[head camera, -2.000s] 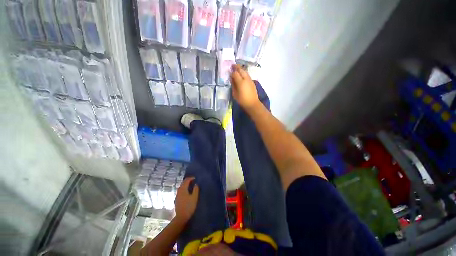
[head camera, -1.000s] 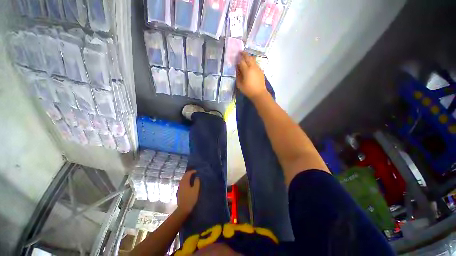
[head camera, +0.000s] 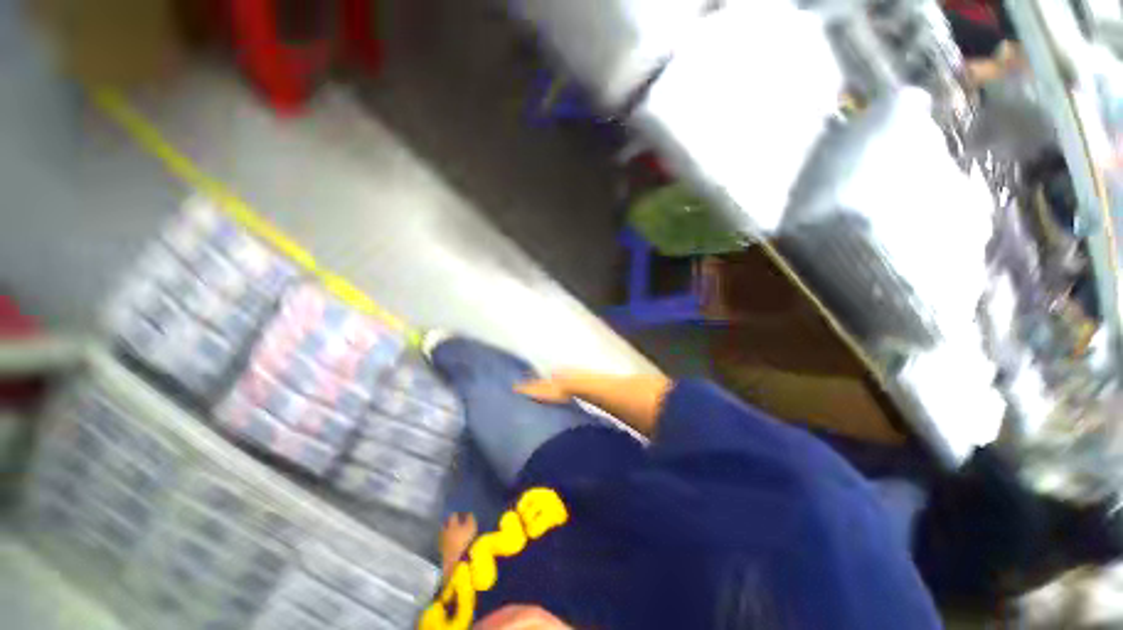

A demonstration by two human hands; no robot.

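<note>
The view is blurred. Tray stacks of bagged products stand on the floor at left: a greyish one [head camera: 203, 295], a pink-tinted one [head camera: 305, 375] in the middle and another greyish one [head camera: 400, 437] nearest my legs. My right hand [head camera: 548, 389] is over my thigh, fingers spread, holding nothing visible, away from the stacks. My left hand [head camera: 458, 538] is low beside my body, near the closest stack; it is small and blurred, and its fingers cannot be made out.
More trays [head camera: 185, 529] lie on the shelf at lower left. A yellow line [head camera: 265, 231] runs along the floor beside the stacks. A red stool [head camera: 277, 55] is at the top. At right is a bench [head camera: 751, 111] with white material, a green item [head camera: 684, 219] and a blue stool [head camera: 647, 283] by it.
The view has swung right towards the bench and along the aisle. My right hand has left the pink-tinted product on the floor trays and is back over my leg.
</note>
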